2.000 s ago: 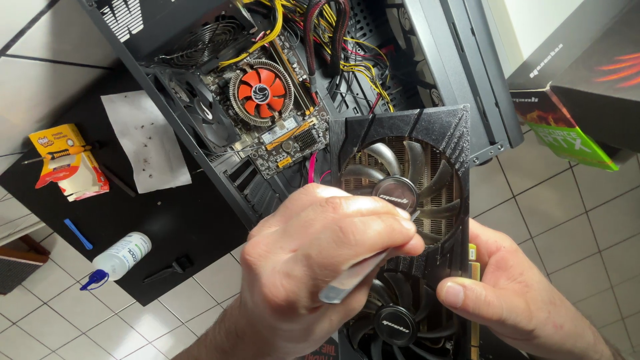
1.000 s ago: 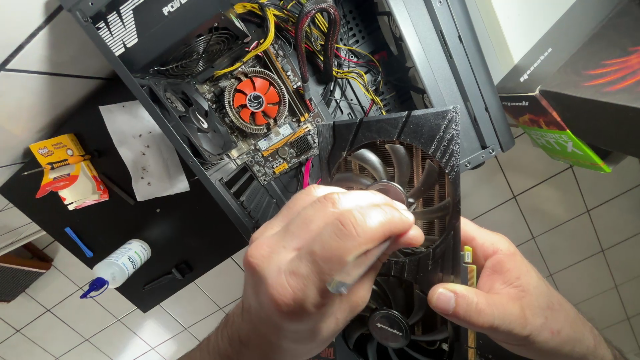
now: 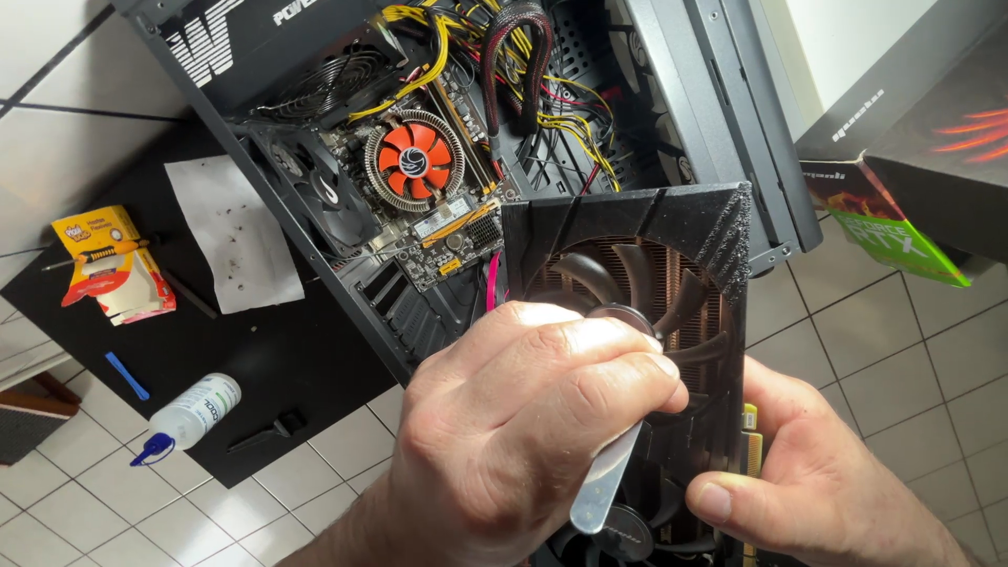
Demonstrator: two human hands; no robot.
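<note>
A black graphics card [image 3: 630, 216] with two fans stands in front of an open computer case, its fan side towards me. My right hand [image 3: 819, 465] holds the card at its edge beside the gold contacts [image 3: 752, 453], thumb on the shroud. My left hand [image 3: 543, 402] is over the upper fan [image 3: 630, 276] and grips a flat metal tool [image 3: 606, 480], perhaps tweezers; its rounded end sticks out below the fingers and its tip is hidden. The lower fan [image 3: 626, 531] shows partly beneath the hand.
Behind the card lies the open computer case [image 3: 732, 118] with a red CPU fan [image 3: 414, 161] and cables. On the black table at left are a marked white paper [image 3: 236, 236], a yellow box [image 3: 110, 268], a screwdriver [image 3: 102, 253], a blue strip [image 3: 126, 376] and a bottle [image 3: 197, 409]. Boxes [image 3: 874, 150] stand right.
The metal tool in my left hand has tilted more upright, and the hand has stayed over the upper fan. My right hand keeps its hold on the card.
</note>
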